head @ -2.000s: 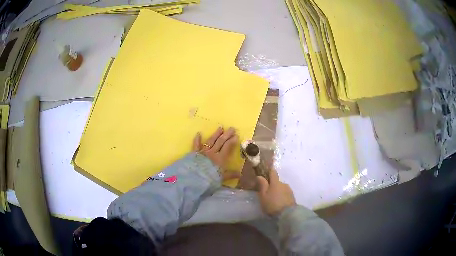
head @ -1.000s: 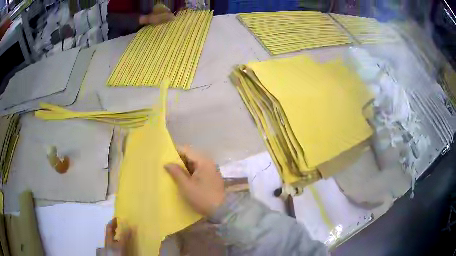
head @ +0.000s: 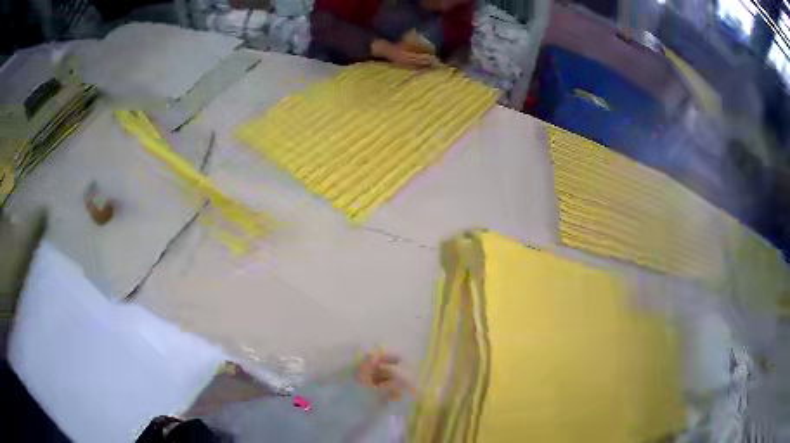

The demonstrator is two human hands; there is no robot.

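My left hand [head: 381, 372] is small and blurred at bottom centre. Its grey sleeve with a pink mark shows beside it. The fingers look apart, with nothing seen in them, just left of the yellow panel stack [head: 576, 337]. The stack lies at the lower right, its layered edges facing left and its bottom cut off by the picture. My right hand is not in view. The hammer and the single yellow panel do not show.
Loose yellow strips [head: 178, 164] lie at the left, beside a small amber bottle [head: 100, 208]. Laid-out yellow strips [head: 372, 130] and a second set [head: 628, 208] lie at the far side. A person's hands [head: 407, 54] touch the first set. A white sheet [head: 104, 355] is at lower left.
The view has swung and tilted. The single panel that both hands held is out of view. My left hand is now beside the stack, and my right hand has left the picture.
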